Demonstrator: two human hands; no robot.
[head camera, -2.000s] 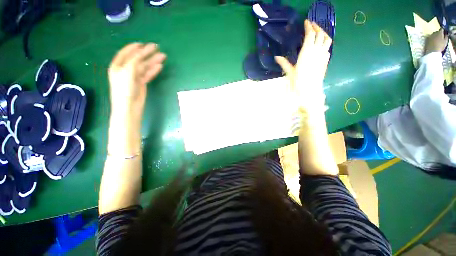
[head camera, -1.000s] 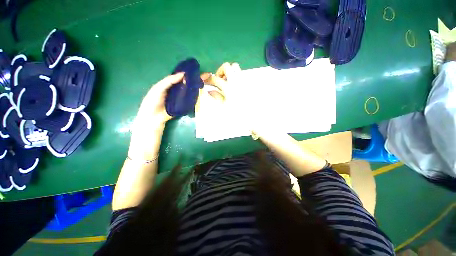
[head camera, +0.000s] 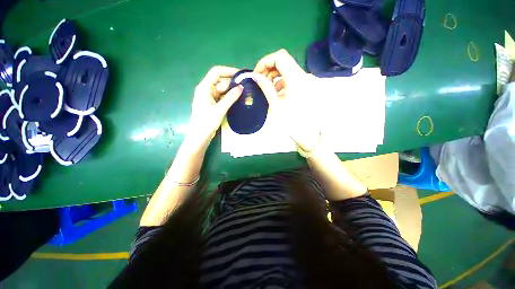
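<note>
A navy oval pad (head camera: 247, 117) is held between both hands over the left end of the white backing sheets (head camera: 344, 113). Its flatter face is up, with a small pale gold mark near the middle and a white edge at the far end. My left hand (head camera: 217, 99) grips its left side, thumb on the face. My right hand (head camera: 279, 84) grips its far right edge, thumb by the white edge. Whether the fingertips hold a sticker cannot be told.
A pile of white-edged navy pads (head camera: 39, 101) lies at the left. A smaller pile (head camera: 345, 42) lies beyond the sheets, with a ribbed pad (head camera: 402, 39) beside it. An open cardboard box (head camera: 406, 211) and a blue stool (head camera: 420, 172) are below the bench. Another person's pale sleeve (head camera: 480, 147) is at the right.
Both hands came from apart to the middle. My left hand took hold of a navy pad, which has since turned over and moved right onto the sheets; my right hand now grips it too.
</note>
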